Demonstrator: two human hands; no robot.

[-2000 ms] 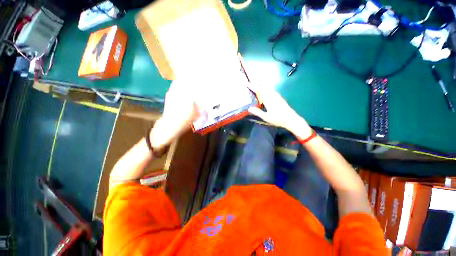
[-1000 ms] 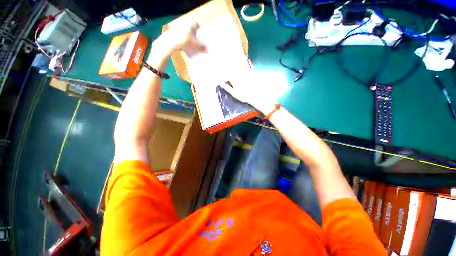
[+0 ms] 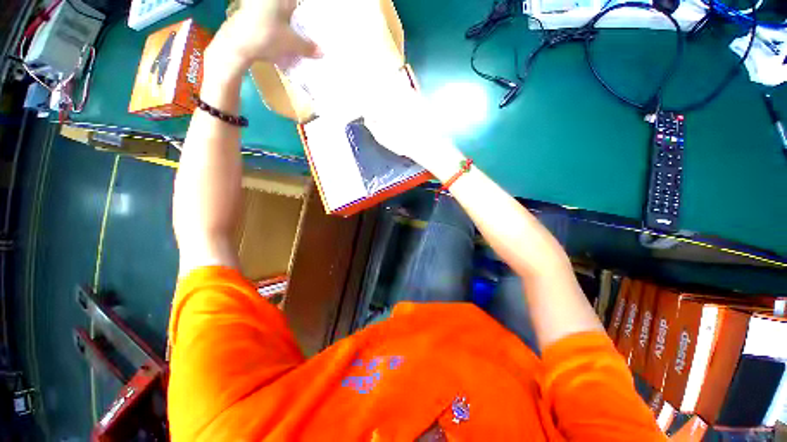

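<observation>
An open retail carton (image 3: 324, 173) lies at the bench's front edge, its lid raised on the far side. A dark bagged piece, perhaps the set-top box (image 3: 377, 162), lies inside at the right. My left hand (image 3: 263, 36) is at the lid's left edge with its fingers spread; glare hides whether it grips the lid. My right hand (image 3: 399, 121) reaches over the carton's right side onto its contents. It is overexposed and its fingertips are hard to make out. White glare covers the inside of the lid.
A closed orange carton (image 3: 171, 69) stands at the bench's left. A remote control (image 3: 665, 173) lies at right, with black cables and a white power strip (image 3: 569, 12) beyond. Orange cartons (image 3: 682, 345) stand low at right. A big brown box (image 3: 324, 259) is below the bench.
My left hand has moved from the carton's near side up to the lid. My right hand has moved from the right edge in over the contents. The view has shifted slightly.
</observation>
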